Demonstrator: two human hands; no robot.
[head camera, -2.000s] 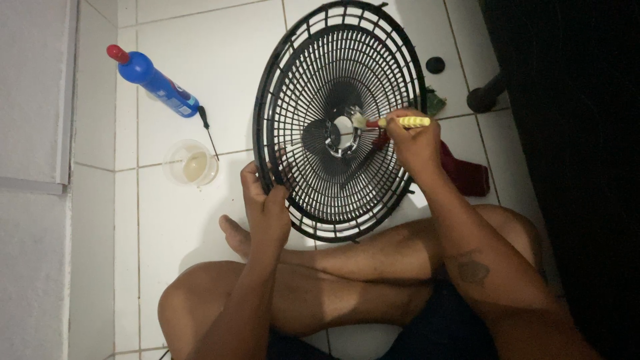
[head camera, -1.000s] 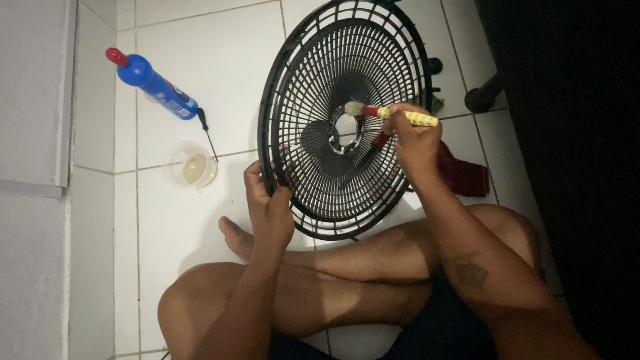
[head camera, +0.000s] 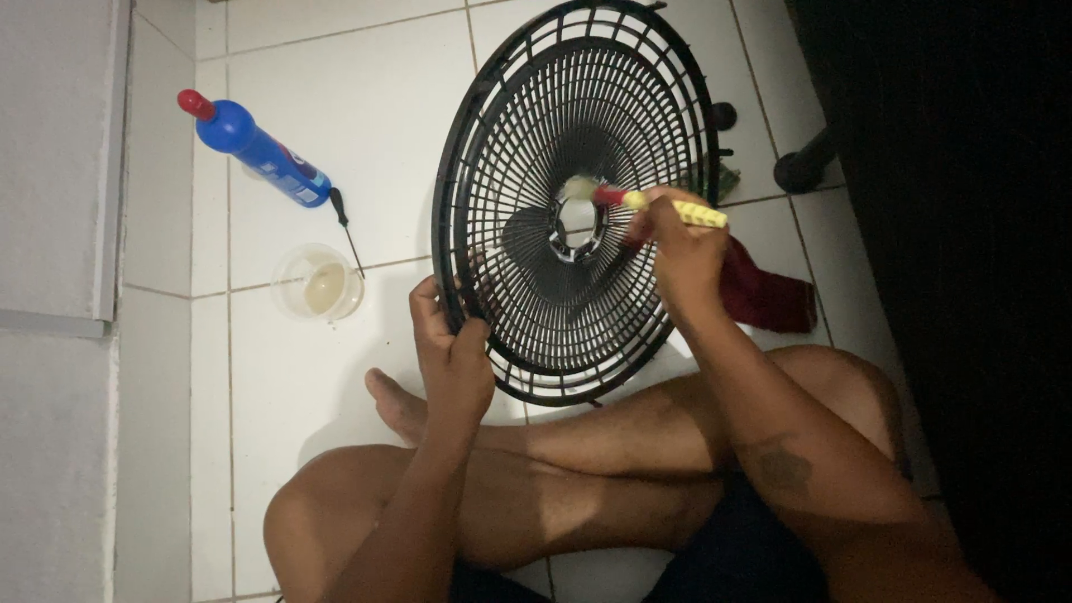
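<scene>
A black plastic fan grille (head camera: 536, 126) stands tilted above my crossed legs, with a round hole at its centre. My left hand (head camera: 452, 360) grips its lower left rim, fingers behind and thumb in front. In my right hand (head camera: 687, 251) is a brush (head camera: 695, 213) with a yellow and red handle. Its pale, blurred bristles lie at the upper edge of the centre hole. Dark fan blades show through the grille's bars. Whether the bristles touch the plastic I cannot tell.
On the white tiled floor at left are a blue bottle (head camera: 260, 155) with a red cap, a screwdriver (head camera: 345, 222) and a clear plastic tub (head camera: 293, 289) of cloudy liquid. A dark red cloth or object (head camera: 766, 289) lies at right, near a black round-ended leg (head camera: 800, 170).
The brush tip has shifted between the right and upper edges of the centre hole. The grille has tilted slightly, while my left hand keeps its hold on the rim.
</scene>
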